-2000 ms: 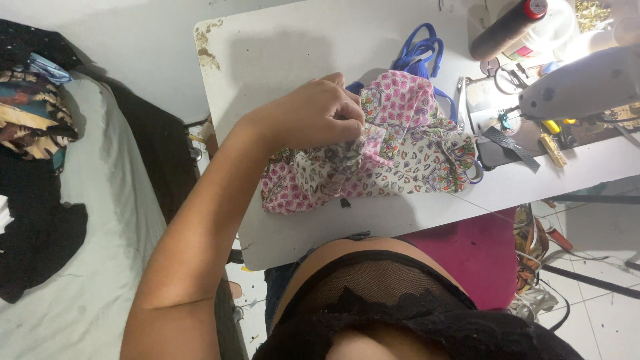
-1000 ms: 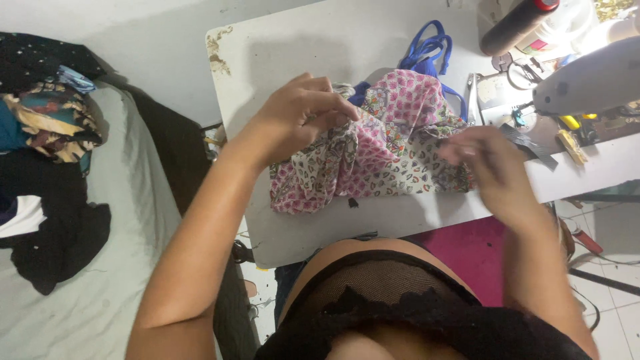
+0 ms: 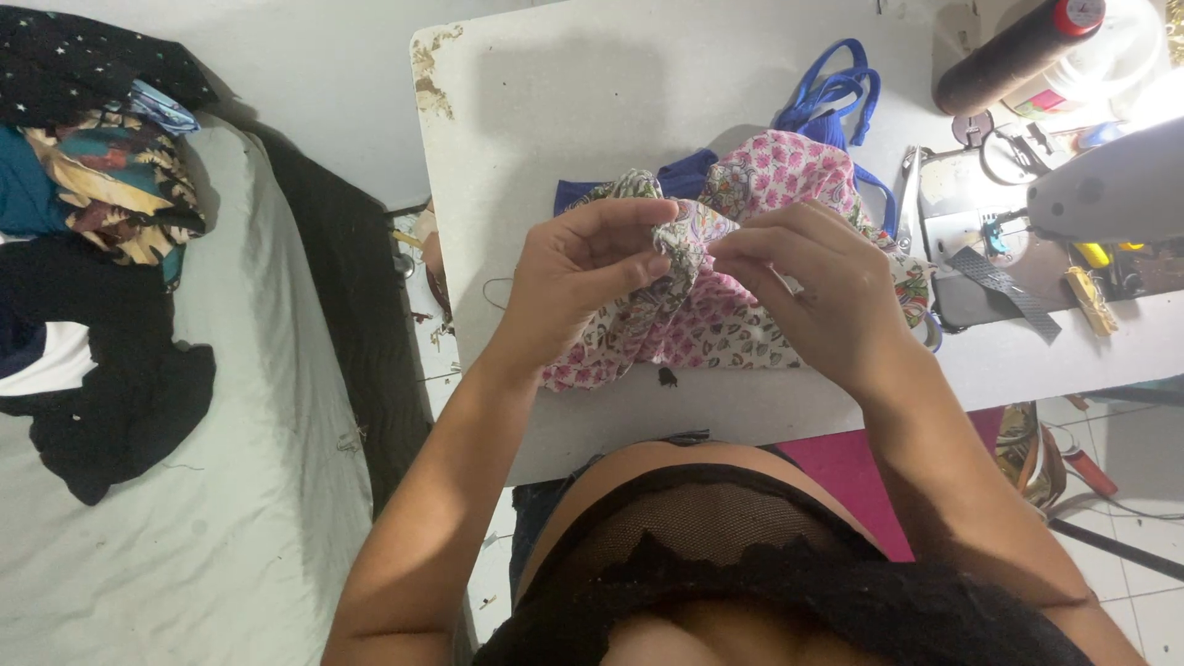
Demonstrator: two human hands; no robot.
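A floral and pink printed fabric piece (image 3: 740, 342) lies bunched on the white table, over blue fabric with straps (image 3: 832, 92). My left hand (image 3: 592, 268) pinches a gathered edge of the printed fabric between thumb and fingers, lifted above the rest. Close to its right, my right hand (image 3: 814, 277) has its thumb and forefinger together at the same raised part; whether something thin is between those fingertips is too small to tell.
At the right stand a sewing machine (image 3: 1110, 190), a dark thread cone (image 3: 1017, 55) and scissors (image 3: 911, 199). A grey strip (image 3: 1004, 291) lies by the machine. Clothes (image 3: 102, 370) rest on a covered bed (image 3: 268, 416) at the left.
My right hand, out of view two seconds ago, has come in from the right and moved left to the raised fabric beside my left hand.
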